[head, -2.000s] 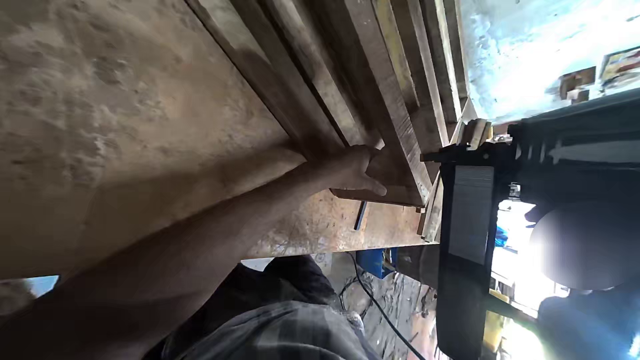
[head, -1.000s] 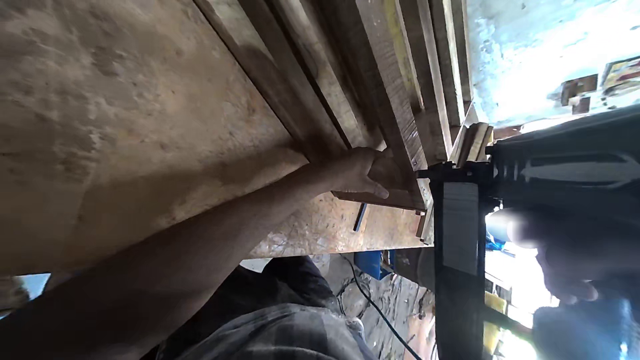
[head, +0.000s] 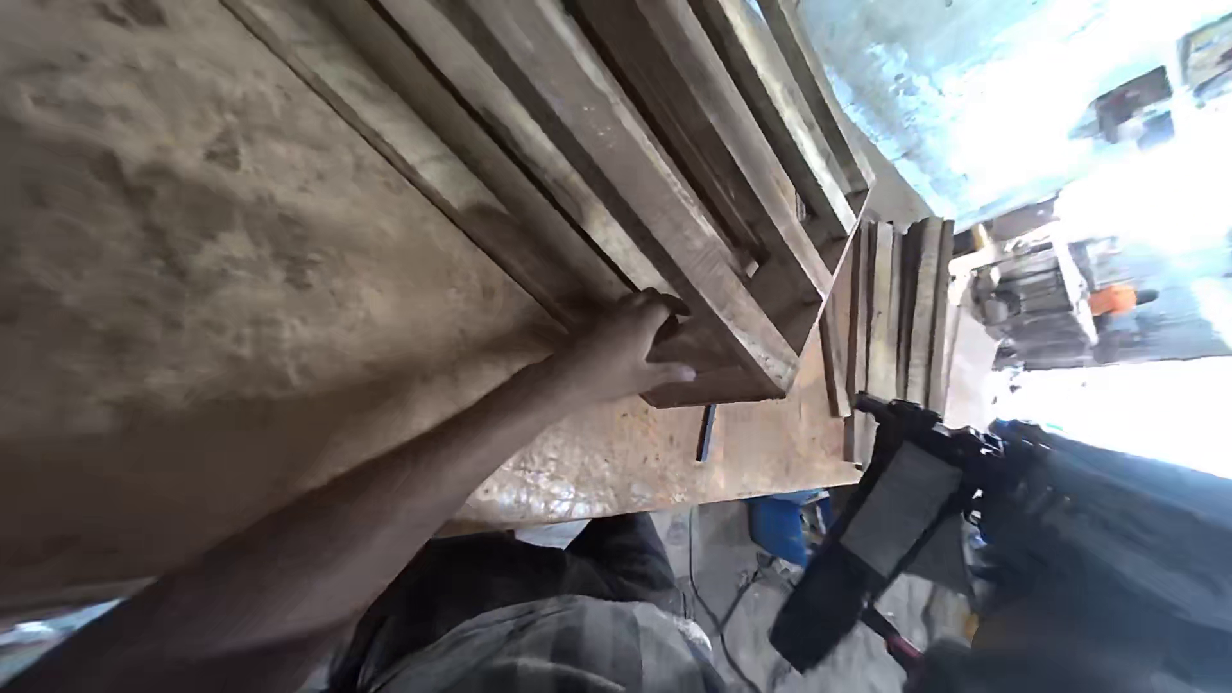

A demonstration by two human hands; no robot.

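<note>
My left hand (head: pixel 640 351) presses on the corner of a wooden slatted frame (head: pixel 717 371), its fingers curled at a slat's end and its thumb on the flat end board. Long parallel slats (head: pixel 616 144) run from there toward the top of the view. At the lower right, a dark nail gun (head: pixel 900 481) is held up, tilted, with its nose a little to the right of the frame's corner. My right hand is lost in the dark blur around the nail gun's body, so its fingers cannot be made out. A dark thin strip (head: pixel 706 433) lies on the bench below the frame.
The worn wooden workbench (head: pixel 597 462) has its near edge in front of my legs. More wooden slats (head: pixel 900 318) lie side by side beyond the frame's corner. Below the bench are a blue container (head: pixel 784 525) and a black cable (head: pixel 707 606) on the floor.
The nail gun has moved away from the frame's corner and tilted, uncovering the slats beyond. My left hand stays at the corner. The view has shifted toward the right.
</note>
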